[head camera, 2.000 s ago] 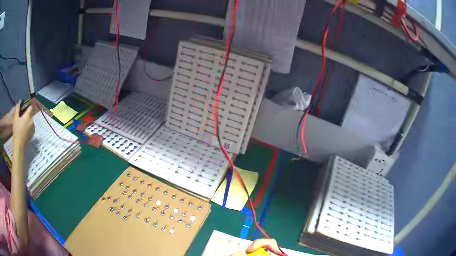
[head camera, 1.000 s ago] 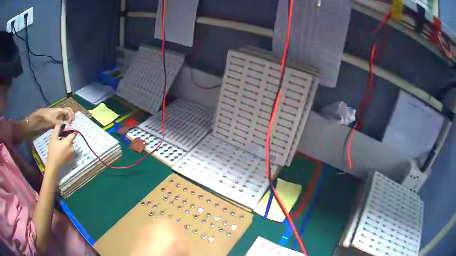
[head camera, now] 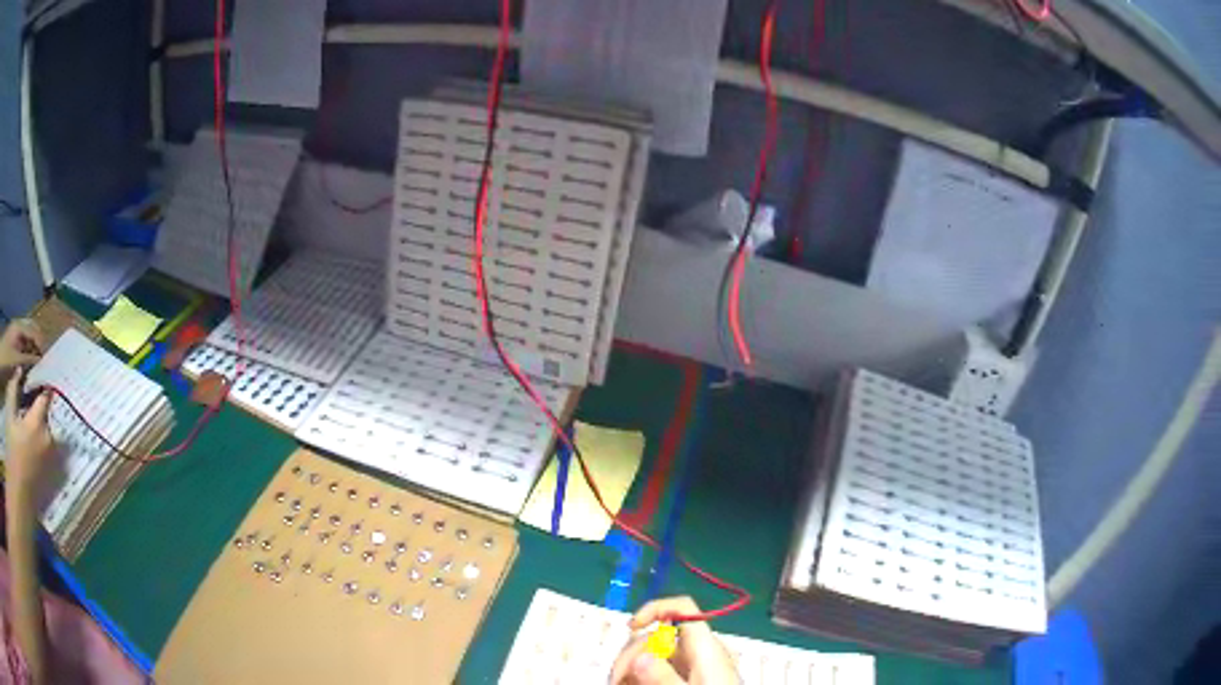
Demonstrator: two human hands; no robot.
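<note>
My right hand (head camera: 683,645), cut off by the bottom edge, holds a small yellow-handled tool (head camera: 660,641) over a white working card (head camera: 562,640). A red lead (head camera: 569,455) hangs from above and loops down to this tool. The tool's tip is hidden. The working card shows on both sides of the hand, with faint marks in rows. Left of it lies a brown board (head camera: 308,629) with rows of small metal parts (head camera: 351,546) on its upper part. My left hand is not in view.
A thick stack of marked cards (head camera: 931,502) stands at right. Flat cards (head camera: 429,422) and upright cards (head camera: 509,234) are at centre back, beside a yellow paper (head camera: 609,468). A neighbouring person's hands (head camera: 27,402) work over a card stack (head camera: 101,428) at far left.
The view has swung. A blurred hand over the brown board one second ago is gone from there. My right hand and the yellow tool show again, further into the picture than two seconds ago.
</note>
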